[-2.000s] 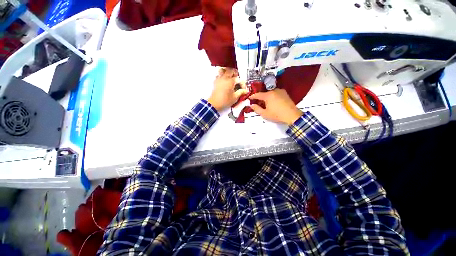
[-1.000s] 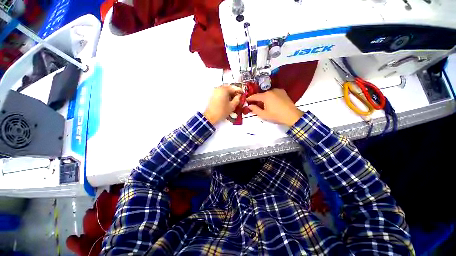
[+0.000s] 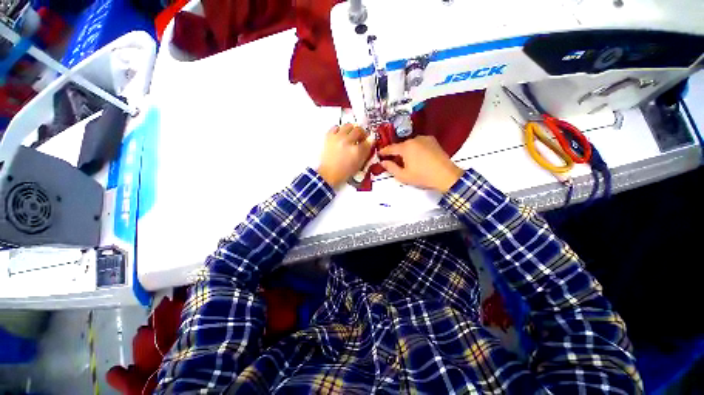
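A red garment piece [image 3: 457, 123] lies under and behind the head of the white sewing machine [image 3: 471, 71]. Its gathered near edge is at the presser foot and needle [image 3: 380, 123], and a small end hangs down toward me between my hands. My left hand [image 3: 344, 156] is just left of the needle with its fingertips on the fabric edge. My right hand [image 3: 421, 163] is just right of it and pinches the fabric with thumb and fingers. The fingertips and the exact stitching spot are partly hidden.
Scissors [image 3: 550, 145] with yellow and red handles lie right of my right hand, beside dark cords. More red fabric [image 3: 318, 65] lies behind and left of the machine head. A neighbouring machine [image 3: 48, 202] is at the left. A red bundle [image 3: 147, 347] is below the table at left.
The view has shifted slightly. My hands stay at the needle; my left fingers have closed in, and less of the small red end shows between my hands.
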